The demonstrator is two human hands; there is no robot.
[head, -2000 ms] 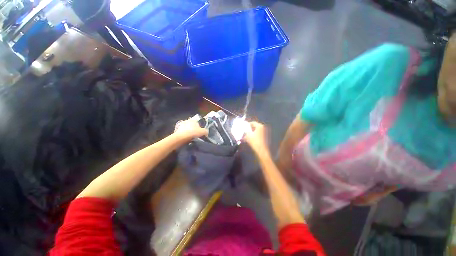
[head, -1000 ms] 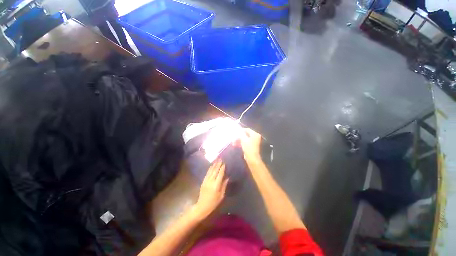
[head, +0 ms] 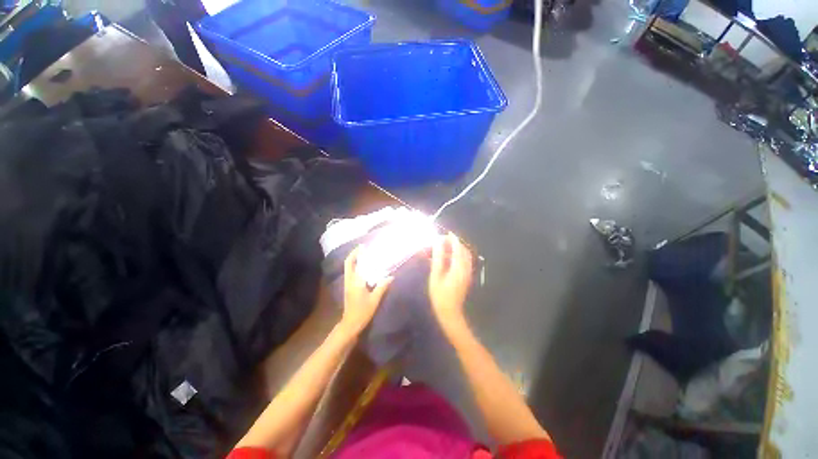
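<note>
A glaring white corded device, perhaps a lamp [head: 402, 240], lies on a grey cloth-covered pad [head: 395, 314] at the table corner. A white cable [head: 491, 163] runs up from it. My left hand [head: 361, 291] is at its lower left edge, fingers up against it. My right hand [head: 450, 273] is at its right end, fingers bent beside it. The glare hides the fingertips, so whether either hand grips it cannot be told. White cloth shows at the device's left. Black garments [head: 117, 260] lie heaped on the left, with a small white tag [head: 184, 392] on them.
Two blue crates [head: 417, 134] stand on the floor beyond the table's edge. The brown table [head: 126, 67] shows at the upper left. On the right is a rack [head: 632, 385] with dark cloth [head: 700, 305], beside a pale surface [head: 796, 296]. A shiny scrap [head: 614, 238] lies on the floor.
The other person at the right has left the view. The device now lies glaring on the pad. My left hand has moved up to its lower left edge since the last frame.
</note>
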